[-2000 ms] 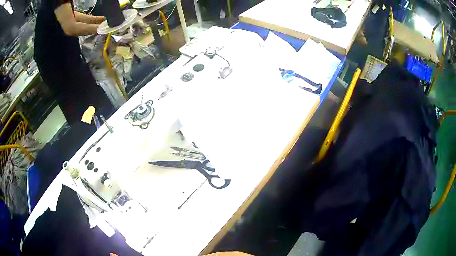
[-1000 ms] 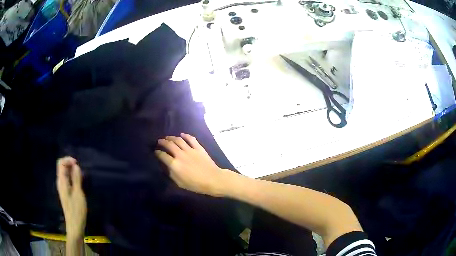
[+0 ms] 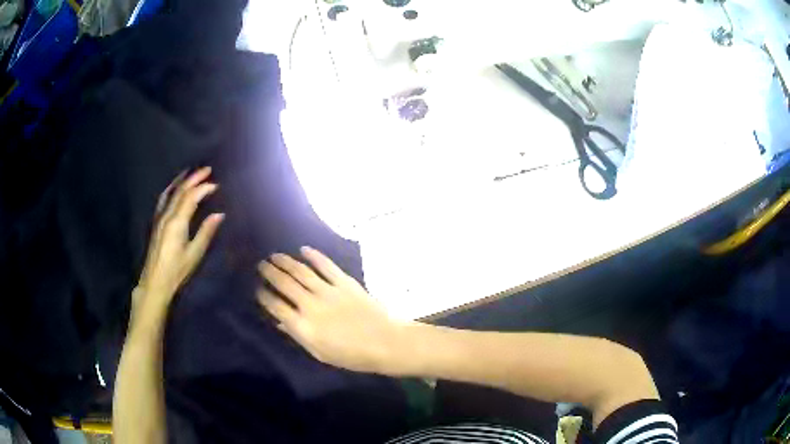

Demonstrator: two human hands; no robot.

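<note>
A dark navy garment piece point(image 3: 113, 165) covers the left of the white table and hangs over its front edge towards my lap. My left hand point(image 3: 179, 234) lies on the cloth, fingers apart. My right hand point(image 3: 325, 308) rests on the cloth near the table's front edge, fingers spread a little; I cannot see cloth gripped in either hand. The white sewing machine point(image 3: 394, 56) is at the top, with a violet-white glare at the cloth's edge. Black-handled shears point(image 3: 567, 121) lie on the table, with a small silvery tool point(image 3: 565, 85) beside them.
The table's wooden edge point(image 3: 554, 276) curves across the right. A yellow rail point(image 3: 749, 227) shows below it at far right, another point(image 3: 82, 424) at lower left. Blue bins point(image 3: 43, 54) are at upper left. Dark cloth point(image 3: 684, 299) lies beyond the table edge at right. Striped clothing shows at the bottom.
My left hand has moved up and right over the cloth and its fingers have opened. My right hand has shifted slightly down. The cloth's upper part has moved and now covers less beside the machine.
</note>
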